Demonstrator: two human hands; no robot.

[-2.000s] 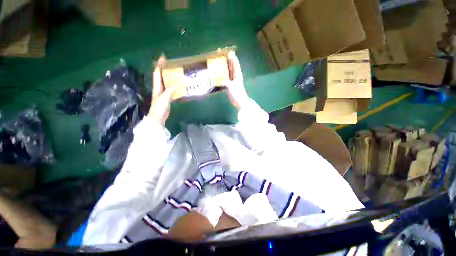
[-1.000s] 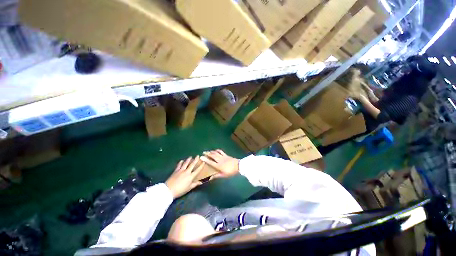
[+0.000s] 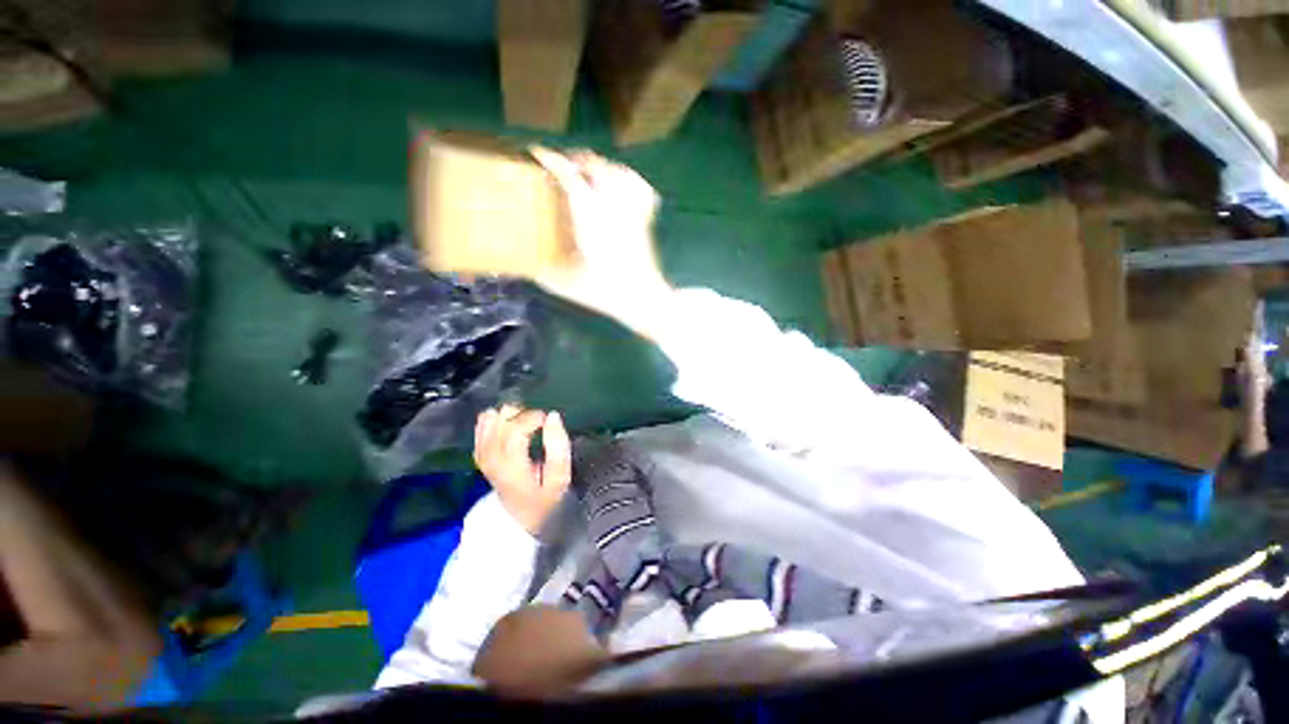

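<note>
My right hand (image 3: 611,234) grips the right end of a small plain brown box (image 3: 492,208), closed and slightly blurred, held over the green bench. My left hand (image 3: 523,460) is apart from the box, close to my body, with its fingers curled; whether it holds anything is unclear. A clear plastic bag with black pieces inside (image 3: 450,371) lies just beyond and left of my left hand. Loose black cables (image 3: 334,256) lie beside the bag, and a small black cable (image 3: 318,355) lies apart to the left.
Another clear bag of black pieces (image 3: 106,314) lies at far left. Open brown cartons (image 3: 961,283) and a printed carton (image 3: 1014,410) stand at right. More cartons line the far side beside a metal rail. Blue stools are at lower left and right. Another person's arm (image 3: 64,594) shows at lower left.
The view has tilted down. Both hands were on the small box; now my left hand is off it and near my body, while my right hand holds it farther out to the left.
</note>
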